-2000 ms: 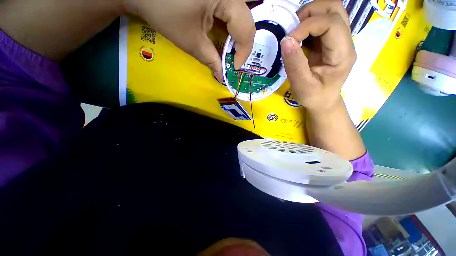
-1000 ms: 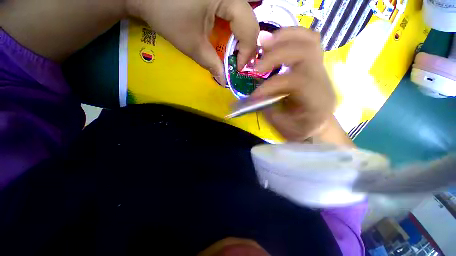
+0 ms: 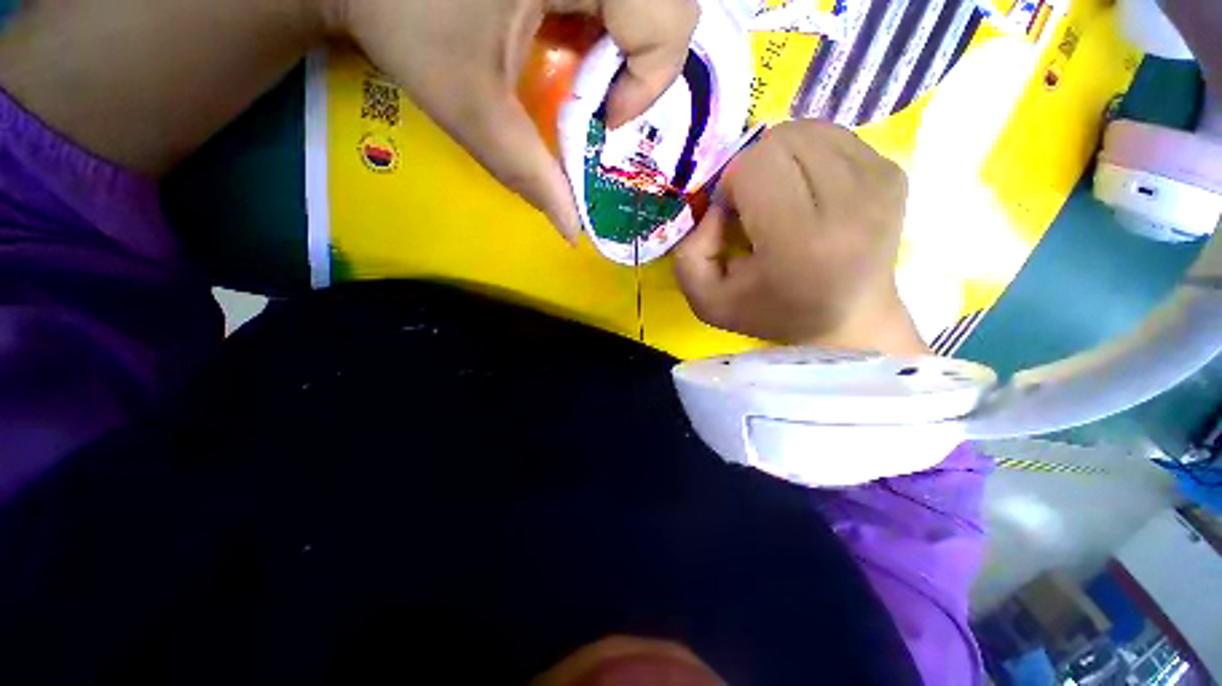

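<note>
The open white ear cup (image 3: 579, 148) is tilted, with a green circuit board (image 3: 627, 215) along its lower edge and red-lit wires across it. My left hand (image 3: 536, 94) grips the cup's left side, its fingertip inside the rim. My right hand (image 3: 811, 235) is closed at the cup's right edge, pinching a thin dark-edged piece (image 3: 740, 154), seen edge-on, likely the battery; its face is hidden. Red leads run toward it. A thin dark wire (image 3: 639, 295) hangs below the cup.
The closed white ear cup (image 3: 844, 422) hangs nearest me, joined to the curved headband (image 3: 1126, 369). A yellow printed sheet (image 3: 442, 228) lies under my hands. A pink-white headset (image 3: 1159, 181) stands at the far right on the green bench (image 3: 1072, 328).
My right hand has taken hold of the battery, which hung on its leads, and carried it to the cup's right edge. The open cup has tilted, and the closed cup has swung right.
</note>
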